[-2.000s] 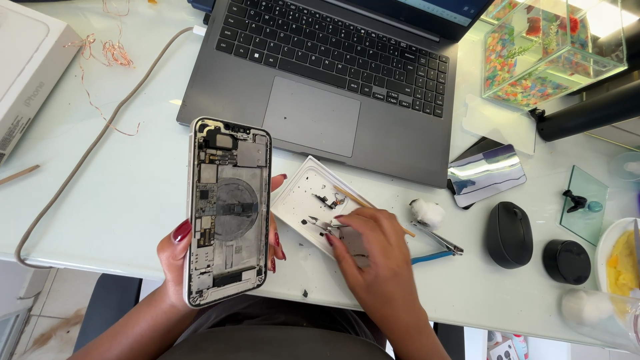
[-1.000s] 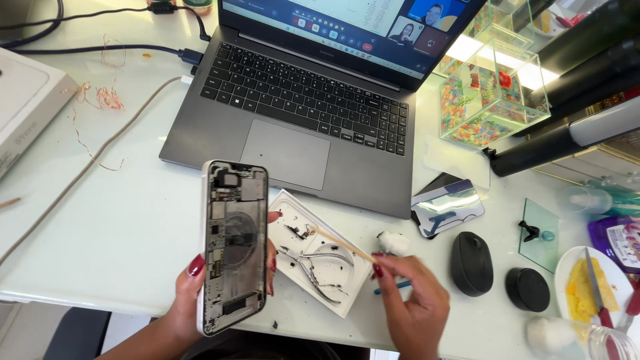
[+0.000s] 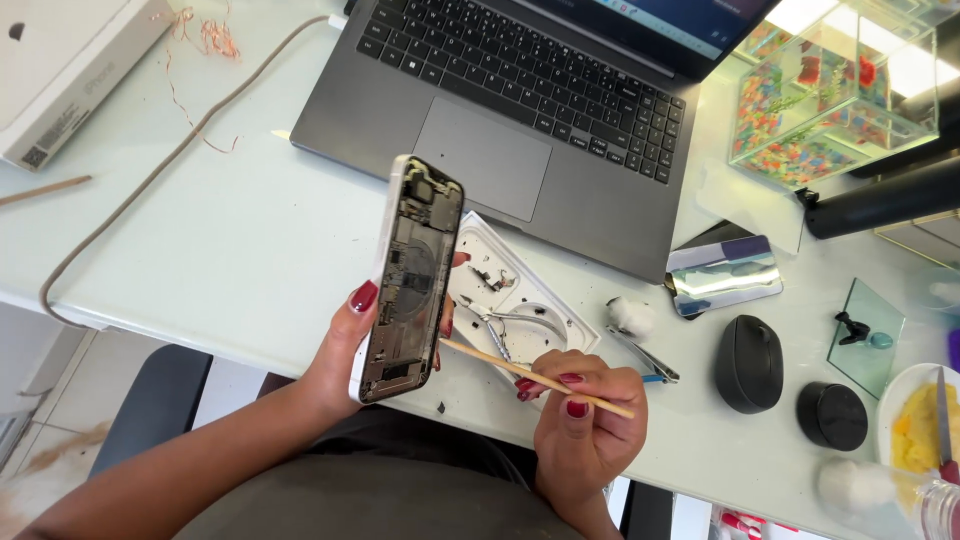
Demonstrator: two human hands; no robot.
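Observation:
My left hand (image 3: pixel 341 352) grips an opened smartphone (image 3: pixel 412 285), its inner board and round charging coil facing right and up. Between the thumb and fingers of my right hand (image 3: pixel 589 420) is a thin wooden stick (image 3: pixel 540 379), its far tip close to the phone's lower right edge; whether they touch I cannot tell. Behind the phone and partly hidden by it lies a white box tray (image 3: pixel 559 300) with metal nippers (image 3: pixel 499 334) and small dark phone parts (image 3: pixel 491 279). A cotton ball (image 3: pixel 631 316) and metal tweezers (image 3: pixel 645 352) lie right of the tray.
A laptop (image 3: pixel 487 157) stands beyond the phone. To the right are a black mouse (image 3: pixel 748 364), a round black container (image 3: pixel 832 416), a reflective phone-shaped panel (image 3: pixel 725 275), a plate of yellow food (image 3: pixel 915 427) with a knife and a glass box (image 3: pixel 836 97). A cable (image 3: pixel 161 161) and white box (image 3: pixel 67 67) lie left.
My right hand was over the tray two seconds ago without the stick in it; now it holds the stick up beside the phone. The phone is turned more edge-on. The view has shifted.

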